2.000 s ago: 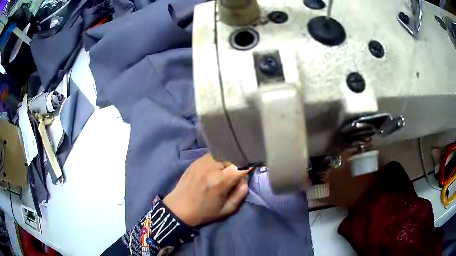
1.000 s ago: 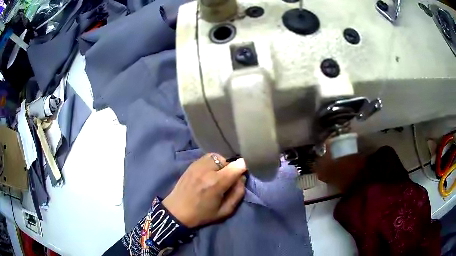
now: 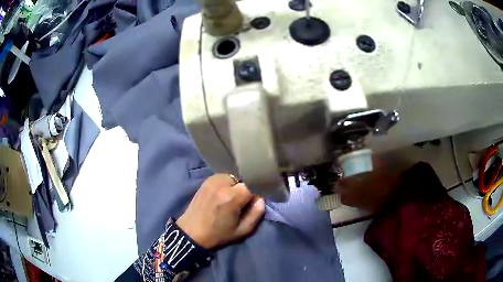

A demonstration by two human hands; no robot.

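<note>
The grey-blue garment panel (image 3: 165, 148) lies on the table and runs under the head of the cream-white lockstitch machine (image 3: 309, 110). A slit, part of a welt pocket (image 3: 197, 172), shows above my left hand. My left hand (image 3: 223, 212) pinches the panel cloth just left of the needle area; its fingertips press together on the fabric. A pale lilac patch of cloth (image 3: 302, 204) is lit beside it. My right hand (image 3: 367, 190) is behind the tension knob (image 3: 356, 162), dim and partly hidden; its fingers cannot be made out.
Scissors with red and orange handles (image 3: 490, 171) lie at the far right. Fabric and paper strips (image 3: 52, 160) are piled at left. Crumpled grey cloth (image 3: 60, 60) lies at upper left. A yellow-beige machine end (image 3: 15, 182) stands at the left edge.
The view has shifted, so the machine head appears further left and shows more of the presser area. My left hand stays on the cloth, its fingers slightly lower. My right hand is now behind the knob.
</note>
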